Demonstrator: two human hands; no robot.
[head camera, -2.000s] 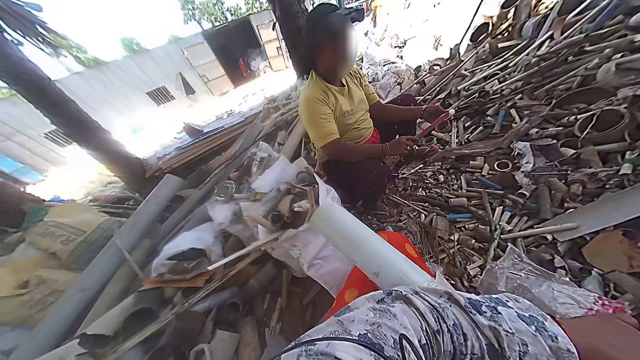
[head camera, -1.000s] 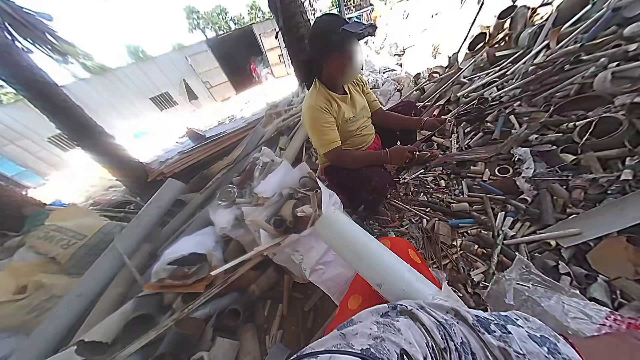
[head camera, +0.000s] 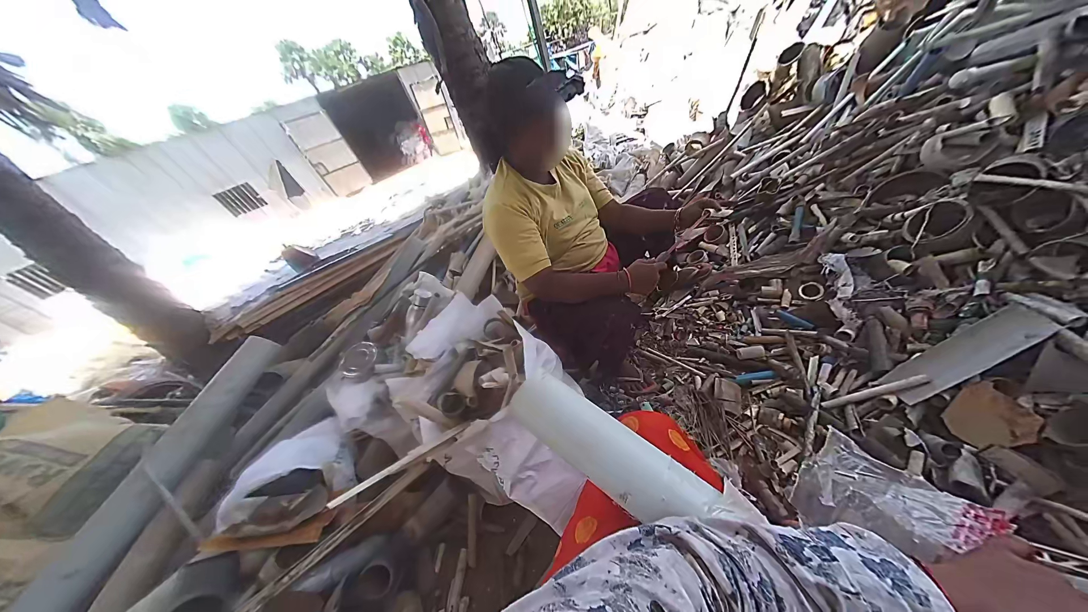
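Neither my left hand nor my right hand can be made out. A sleeve or garment of white cloth with a blue-grey floral print crosses the bottom edge, with a patch of bare skin at its right, cut off by the frame. A thick pale plastic pipe slants down to this cloth, its lower end hidden there. Under and beside the pipe lies red-orange cloth with yellow dots. White plastic sheeting touches the pipe's left side.
A person in a yellow shirt sits ahead, both hands at the scrap. Scrap pipes and sticks cover the ground at right. Long grey pipes and sacking lie left. A clear plastic sheet is at lower right; tree trunks stand behind.
The seated person's hands have shifted over the scrap; a red item that showed between them two seconds ago is no longer distinct. The pale pipe still rests at the floral cloth.
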